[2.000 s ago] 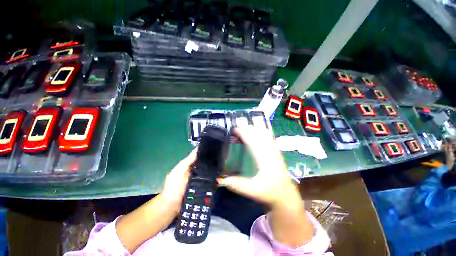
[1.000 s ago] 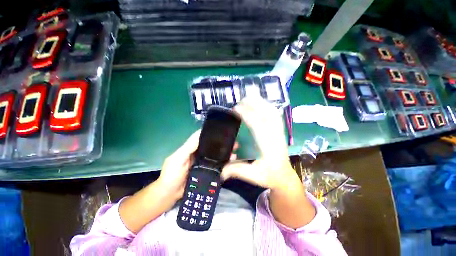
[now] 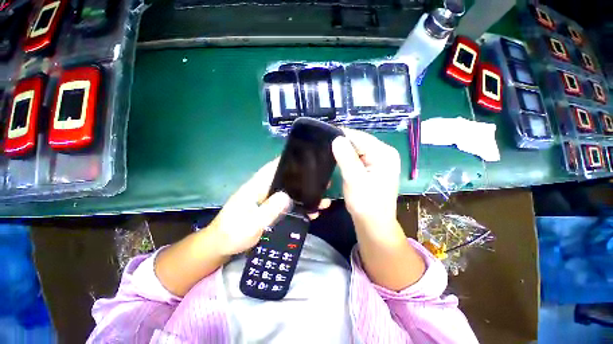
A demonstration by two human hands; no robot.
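An open black flip phone (image 3: 274, 259) is held over my lap, its dark screen half up and its keypad with white numbers down. My left hand (image 3: 250, 213) grips it at the hinge, the thumb on the lower edge of the screen half. My right hand (image 3: 368, 171) holds the upper right edge of the screen half, thumb near the top corner. Fingers behind the phone are mostly hidden. Beyond it, a clear lens tray (image 3: 411, 119) holds several black frames with pale centres on the bench.
A phone tray (image 3: 111, 176) with red phones is at left; another (image 3: 570, 149) is at far right. A bottle (image 3: 425, 40), two red phones (image 3: 462, 62), a pink stick (image 3: 414, 148), a white wipe (image 3: 460, 136) and a tray of dark frames (image 3: 535, 138) lie right. Clear scraps (image 3: 452, 235) are below.
The view has tilted down toward the bench. My left thumb has moved onto the lower screen half, and my right hand has closed onto its upper right edge. The phone remains open.
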